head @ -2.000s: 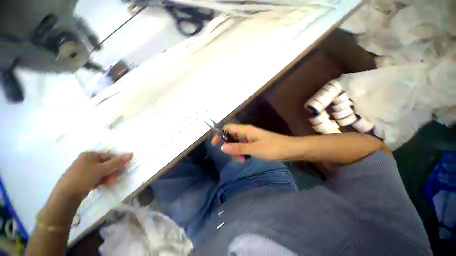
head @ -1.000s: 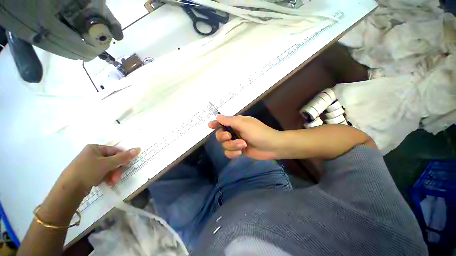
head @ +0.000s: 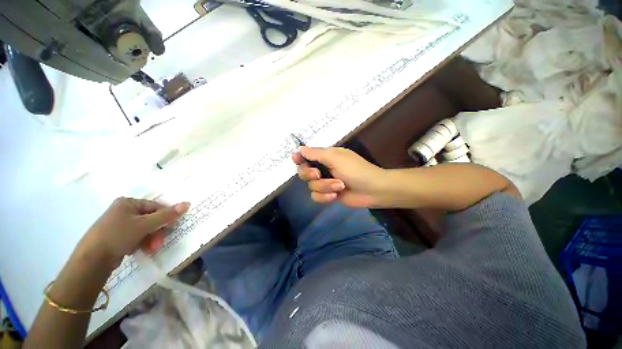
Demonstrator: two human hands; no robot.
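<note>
My left hand [head: 140, 228] rests on the white table at its front edge and pinches a white strip [head: 198, 292], which hangs from the hand over the edge. My right hand [head: 337, 177] is closed around dark-handled thread snips [head: 298, 140], their small tip pointing at the ruler; the handles are mostly hidden in the fist. The printed ruler [head: 239, 180] runs along the front table edge between and beyond both hands. Long off-white cut strips [head: 256, 88] lie behind it, roughly parallel.
A sewing machine head [head: 82, 34] is at upper left. Black scissors [head: 276, 27] lie at the back. Tape rolls [head: 436, 141] and crumpled white fabric [head: 539, 136] are at the right, with a blue basket [head: 593, 259] below. More white cloth [head: 167, 317] lies under the left edge.
My left hand moved from blurred motion to holding still with the strip now clearly visible. My right hand with the snips has shifted slightly up and right over the last second.
</note>
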